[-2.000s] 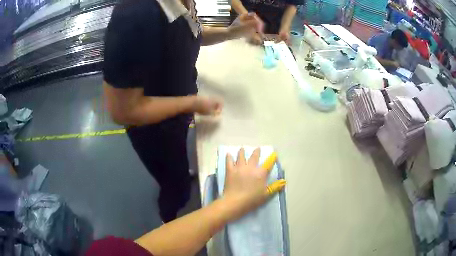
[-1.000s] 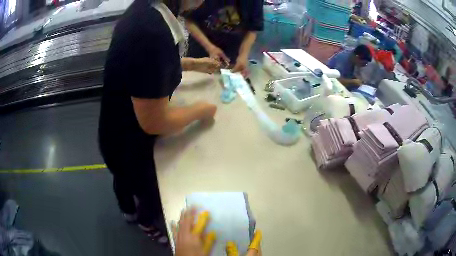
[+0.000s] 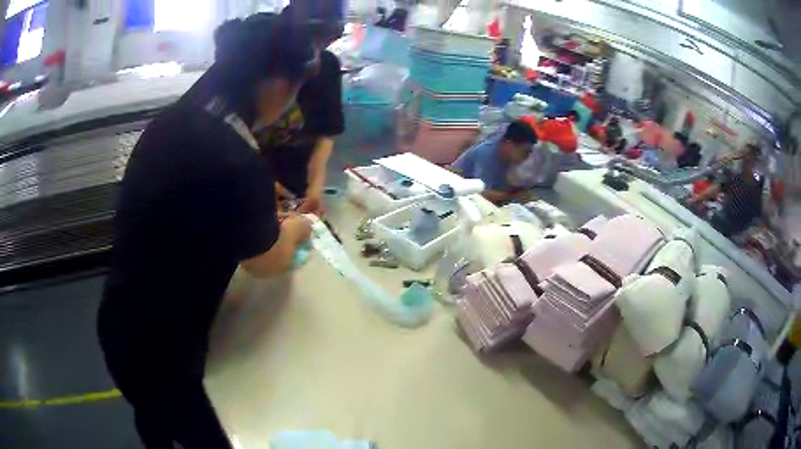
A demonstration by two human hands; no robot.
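A pale blue-grey folded curtain bundle [image 3: 321, 439] shows only as a thin edge at the bottom of the picture, on the beige table [image 3: 351, 377]. The rest of it is cut off. Neither of my hands is in view. A long white strip with a pale turquoise end [image 3: 413, 304] lies curved across the far part of the table.
A person in black [image 3: 189, 210] leans over the table's left side, another person behind. White parts trays [image 3: 420, 232] stand at the back. Stacked pink bundles [image 3: 575, 302] and white bundles [image 3: 654, 307] with dark bands line the right side. A seated person [image 3: 496, 162] is beyond.
The view has swung up and right. The bundle has slid down almost out of the picture, and my hands, which were on it, have left view. The person in black leans further forward.
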